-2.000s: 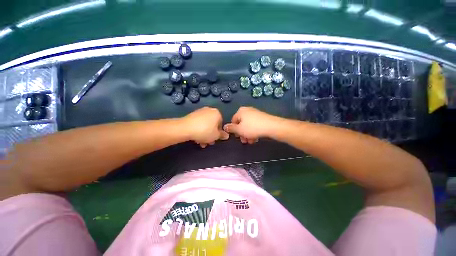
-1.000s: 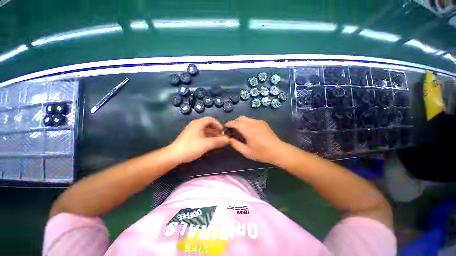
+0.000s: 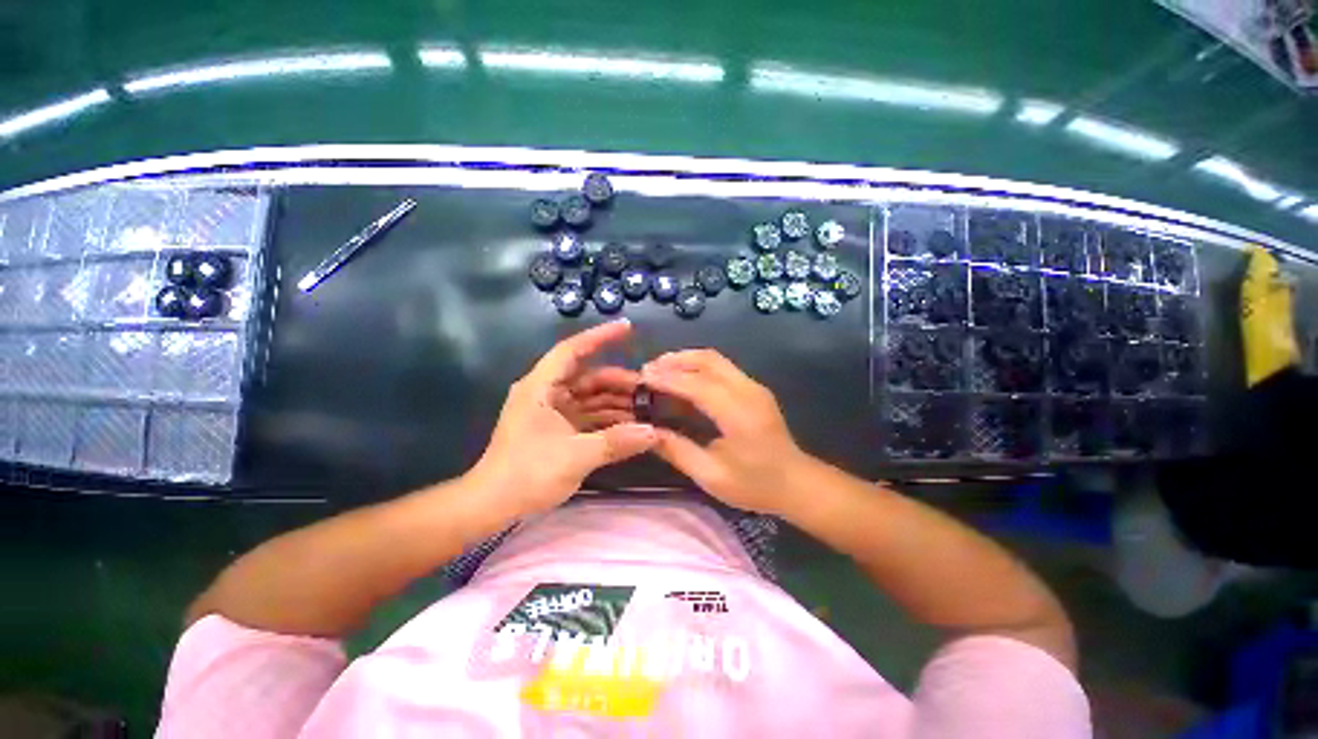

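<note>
A small dark round unit [image 3: 645, 403] is between my hands, above the near part of the black mat. My right hand [image 3: 723, 426] holds it between thumb and fingertips. My left hand [image 3: 561, 426] is on its left side, fingers spread, with thumb and fingertips close to the unit; whether they touch it is unclear. A loose cluster of black round housings [image 3: 612, 292] lies beyond my hands. A group of pale speckled round boards [image 3: 795, 266] lies to its right.
The left clear tray [image 3: 109, 361] holds several black discs in one pocket. A silver pointed tool [image 3: 357, 246] lies at a slant beside it. The right tray [image 3: 1041, 339] is full of dark parts. A yellow item [image 3: 1268, 318] is beyond it. A white rail [image 3: 434, 171] borders the green surface.
My hands, earlier closed together, have opened up around the unit. The left fingers are now spread and the unit shows upright at the right fingertips. The view has shifted.
</note>
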